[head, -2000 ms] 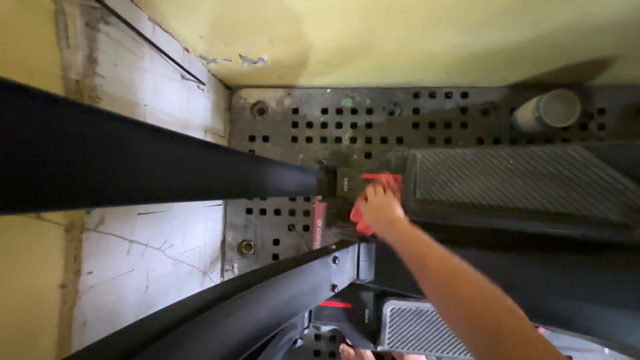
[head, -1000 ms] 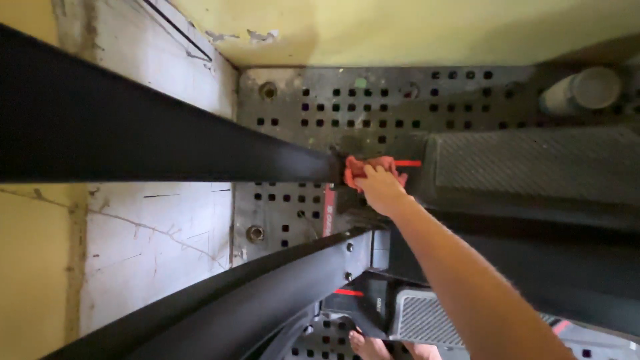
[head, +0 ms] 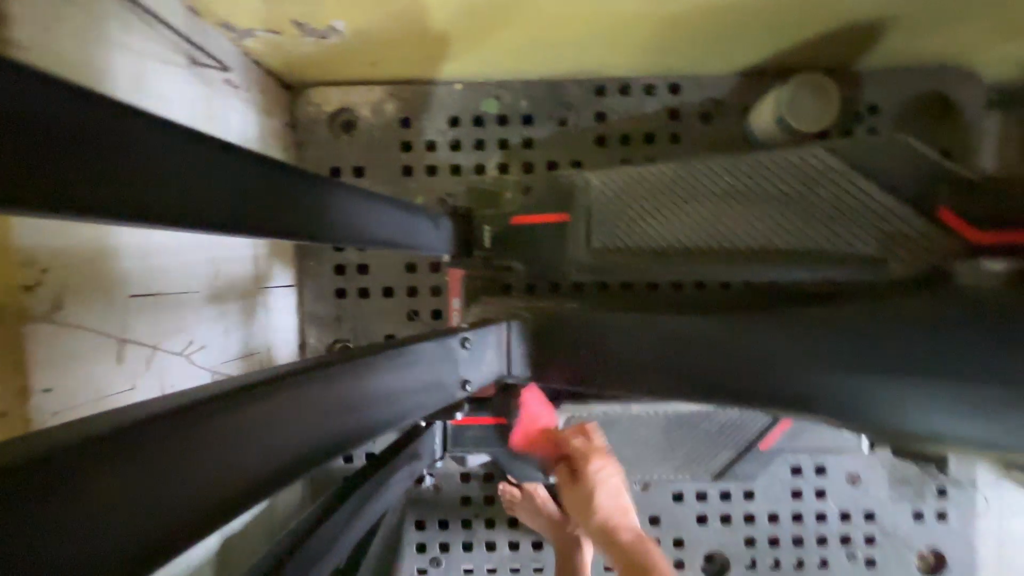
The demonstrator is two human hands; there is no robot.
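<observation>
My right hand (head: 590,476) holds a crumpled red cloth (head: 532,420) in its fingers. The cloth lies over the black front end of the lower ribbed foot pedal (head: 668,440) of what looks like an elliptical exercise machine, beside a short red stripe. Above it in the view is the other ribbed foot pedal (head: 744,208), also with a red stripe at its front. Long black metal arms (head: 240,432) run from the left to the pedals. The hand and cloth are slightly blurred. My left hand is out of the frame.
A perforated grey plastic platform (head: 752,512) lies under the machine. A bare foot (head: 532,508) stands on it just left of my hand. A pale cylindrical container (head: 796,108) is at the upper right, near the yellow wall (head: 560,40). A worn white surface (head: 160,336) lies left.
My right hand has moved with the red cloth from the front of the upper pedal down to the front of the lower pedal.
</observation>
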